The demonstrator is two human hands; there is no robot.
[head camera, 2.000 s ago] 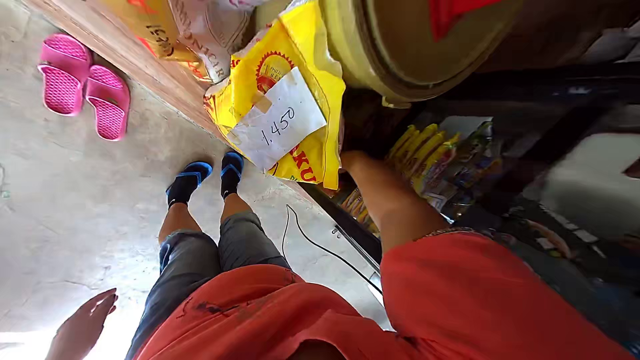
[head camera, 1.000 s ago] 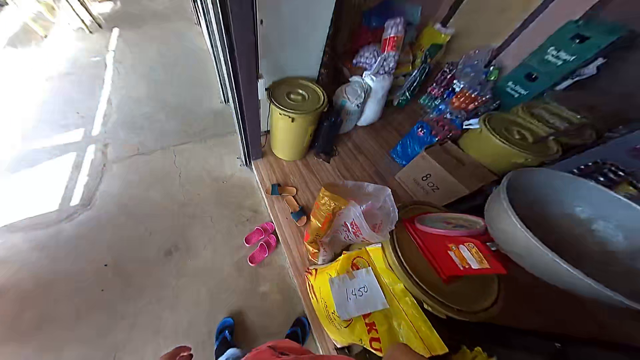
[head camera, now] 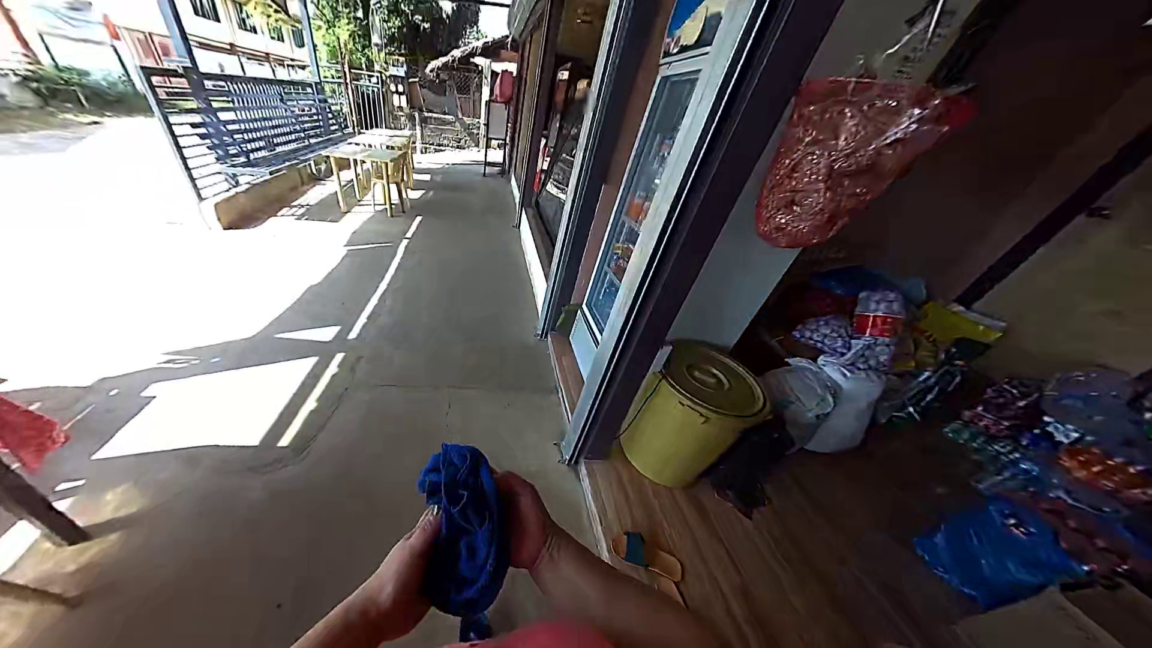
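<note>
A bunched dark blue cloth point(head camera: 466, 531) is held up between both hands, low in the middle of the view. My left hand point(head camera: 405, 571) grips its left side, with the thumb on the front of the fabric. My right hand point(head camera: 524, 520) closes on its right side, the fingers mostly hidden behind it. Below the cloth, a small blue piece shows near the red shirt at the bottom edge.
A lidded yellow bucket point(head camera: 693, 414) stands beside the dark door frame, with sandals point(head camera: 648, 556) on the wooden floor near it. Plastic bags point(head camera: 999, 549) lie at the right; a red bag point(head camera: 846, 162) hangs above. Tables point(head camera: 369, 157) stand farther along the walkway.
The view has swung up and toward the walkway. Both hands now hold a blue cloth, which neither earlier frame shows. The yellow plastic bag with the handwritten paper is out of view.
</note>
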